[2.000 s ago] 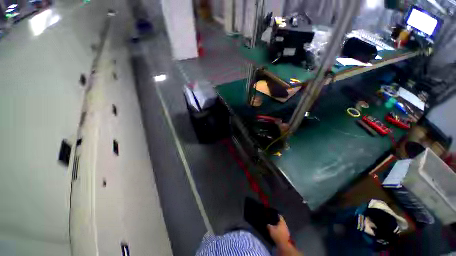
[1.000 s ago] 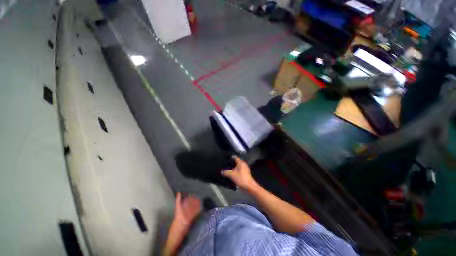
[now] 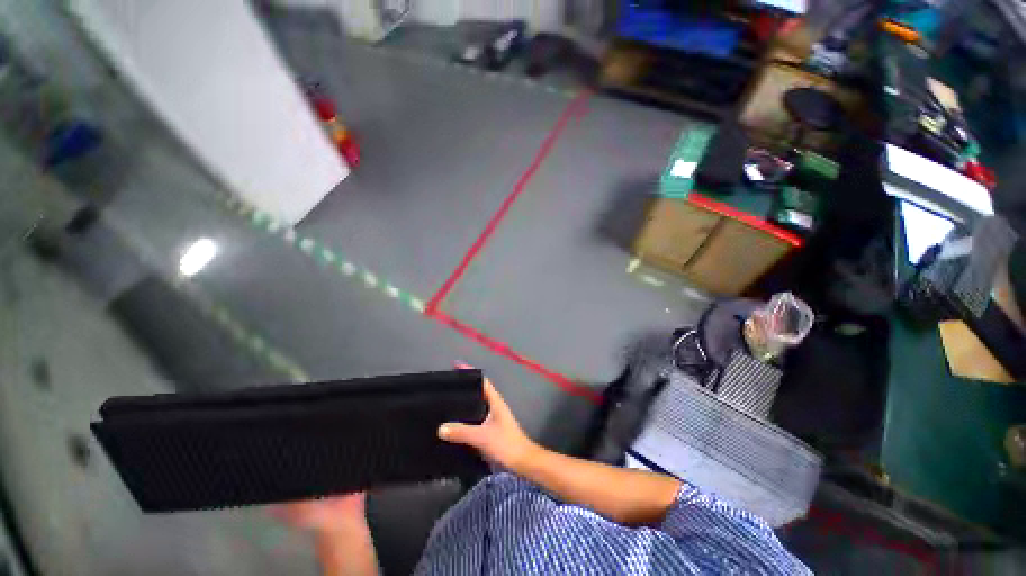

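A long black ribbed board rack (image 3: 293, 441) is held up in front of me, lying almost level, with no boards visible on it. My right hand (image 3: 493, 432) is shut on its right end, thumb on the near face, fingers partly hidden behind. My left hand (image 3: 326, 515) is blurred below the rack's lower edge; its fingers are partly hidden, and I cannot tell whether it grips. A close row of pale grey and white boards (image 3: 731, 444) stands at the lower right, beyond my right forearm.
A wooden-sided box or cabinet (image 3: 720, 250) with a green top stands ahead right. A clear plastic bag (image 3: 781, 324) is behind the boards. A green-matted bench (image 3: 939, 422) runs along the right. A white pillar (image 3: 225, 101) and red floor lines (image 3: 512, 208) are ahead.
The black rack is raised closer and turned lengthwise across my view. My left hand has moved to the rack's lower edge. The view has turned right, with the boards now lower right.
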